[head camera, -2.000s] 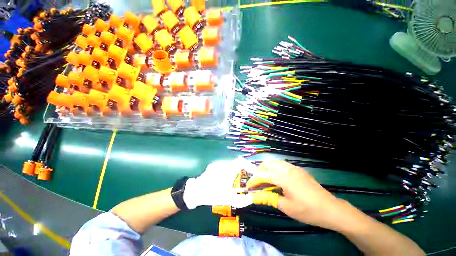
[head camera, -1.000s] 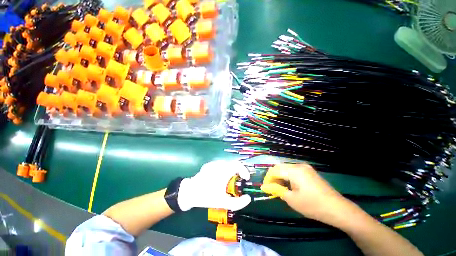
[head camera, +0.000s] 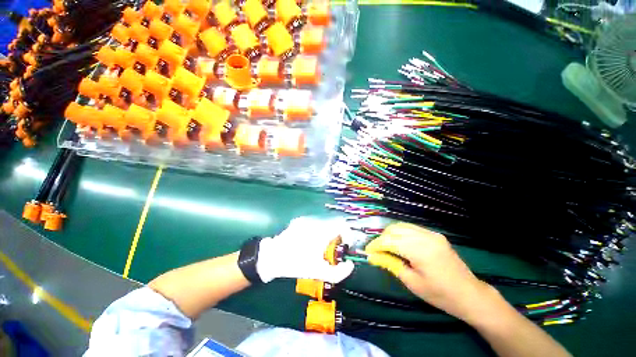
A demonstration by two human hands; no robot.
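My left hand (head camera: 303, 249), in a white glove, holds an orange connector (head camera: 334, 250) with its dark core facing right. My right hand (head camera: 411, 254), with yellow-orange finger cots, pinches thin wires (head camera: 357, 256) just right of the connector; the wire ends meet the core, but how deep they sit cannot be told. Two black cables with orange connectors (head camera: 321, 316) lie below my hands, near my body. A clear blister tray (head camera: 265, 169) of orange connectors is at the upper left. A large pile of black multi-core cables (head camera: 488, 167) lies at the right, coloured wire ends facing the tray.
Black cables with orange ends (head camera: 54, 220) lie at the left edge of the green table (head camera: 209, 226). A heap of finished-looking cables (head camera: 35, 66) is at the far left. A pale green fan (head camera: 617, 63) stands at the far right. A badge (head camera: 215, 348) shows at my lap.
Two seconds ago my right fingers were against the connector in my left hand; now they are a little to its right, on the wires. The view has shifted slightly.
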